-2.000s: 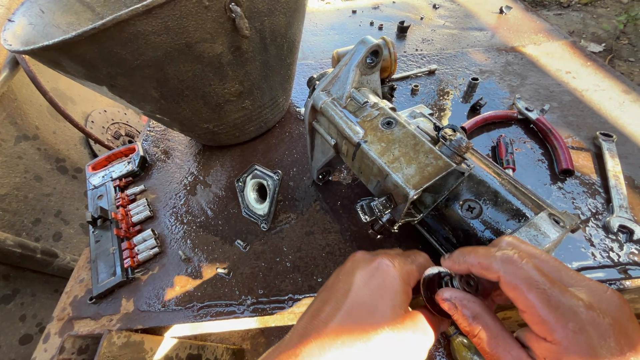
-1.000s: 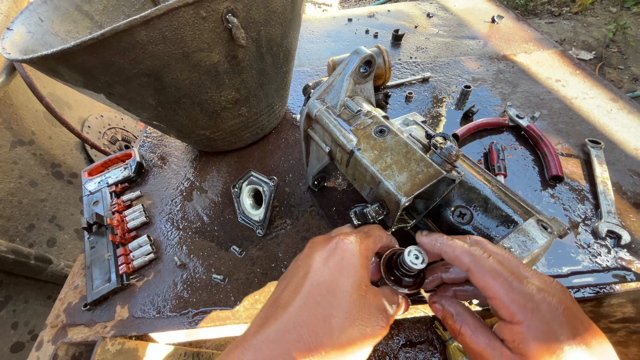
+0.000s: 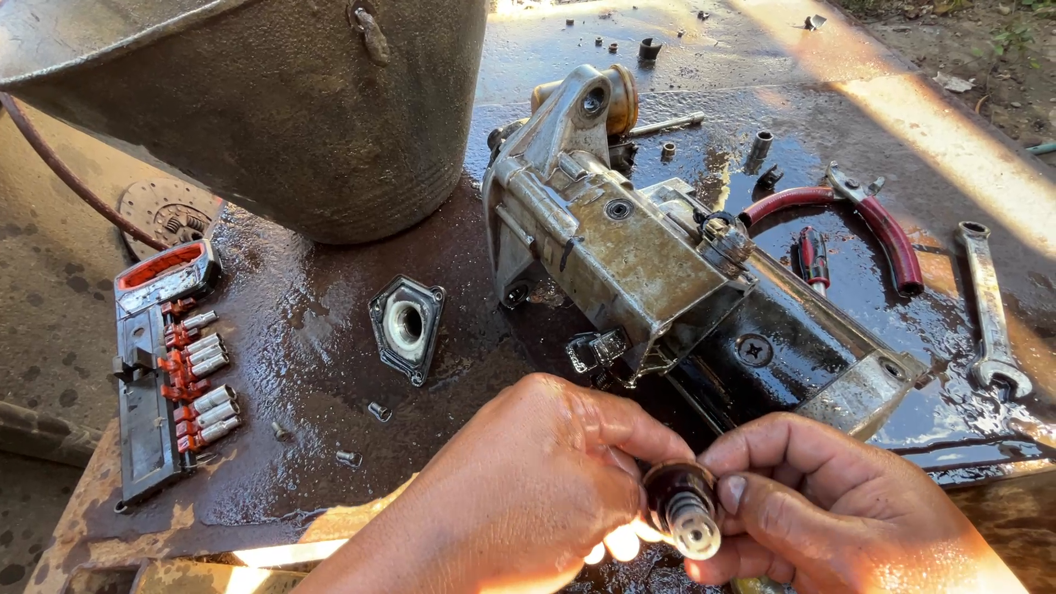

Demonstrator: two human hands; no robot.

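My left hand (image 3: 561,462) and my right hand (image 3: 833,503) hold a dark, oily cylindrical metal part (image 3: 683,505) between them. Its bright ridged shaft end points toward me. Fingers hide much of its sides. Just beyond the hands, a greasy cast-metal housing (image 3: 619,247) lies on the wet metal-topped table (image 3: 289,330), with a dark cylindrical body (image 3: 767,338) alongside it. A small black clip-like part (image 3: 596,351) rests against the housing's near end. Left of it lies a five-sided metal cover (image 3: 407,328) with a round central hole.
A large metal bucket (image 3: 313,107) stands at the upper left. A socket rail (image 3: 140,396) holds several sockets. Small screws (image 3: 379,412) lie near the cover. Red-handled pliers (image 3: 891,239), a red screwdriver (image 3: 813,256) and a combination wrench (image 3: 990,318) lie at right.
Both hands have shifted a little, and the cylindrical part has tilted between them. Its shaft end now faces lower, toward me. The housing and tools have stayed in place.
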